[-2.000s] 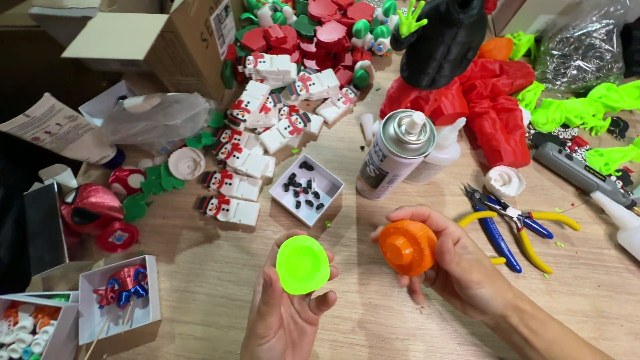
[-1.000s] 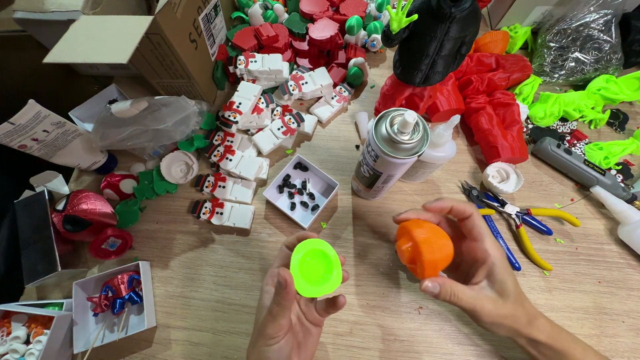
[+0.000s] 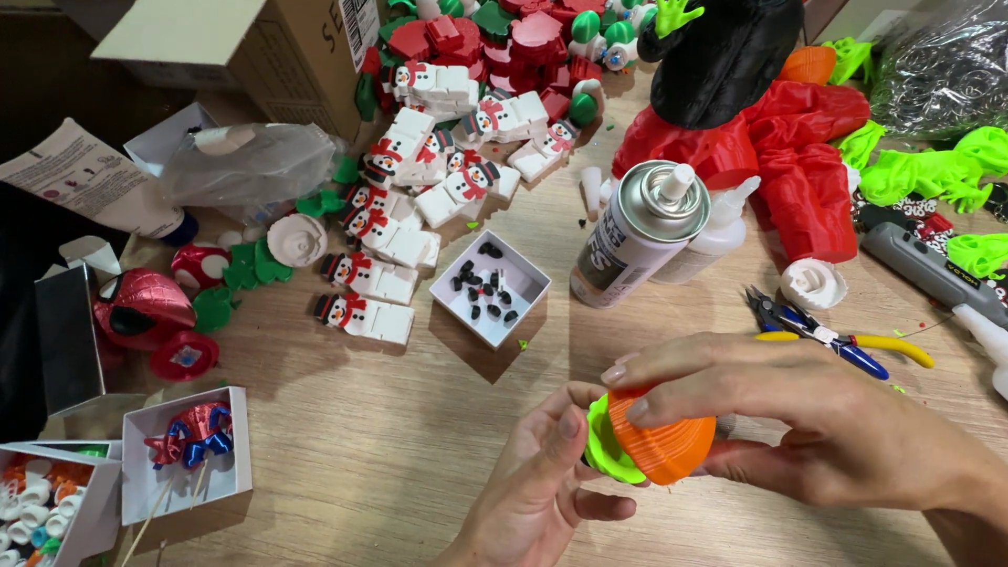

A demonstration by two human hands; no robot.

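My left hand (image 3: 543, 480) grips a bright green, shallow plastic cup-like part (image 3: 610, 447) by its rim. Above and to the right of it, my right hand (image 3: 811, 417) holds an orange ridged, dome-shaped plastic part (image 3: 665, 437), tilted against the green one. The two parts overlap at their edges; whether they are joined, I cannot tell. Beyond my hands stand an upright spray can (image 3: 642, 232) and a translucent white squeeze bottle (image 3: 705, 244). Blue-and-yellow pliers and cutters (image 3: 823, 335) lie just behind my right hand. A small white box (image 3: 490, 290) holds several small black pieces.
White snowman figures (image 3: 378, 279) are piled at centre left, with red and green parts behind them. A black printed figure (image 3: 720, 63) stands among red pieces (image 3: 803, 197). A grey rotary-type tool (image 3: 937, 272) lies at right. White boxes with small parts sit at lower left.
The green and orange parts were held apart and are now brought together. My right hand has moved left to my left hand, and the orange part is turned with its ridged side showing.
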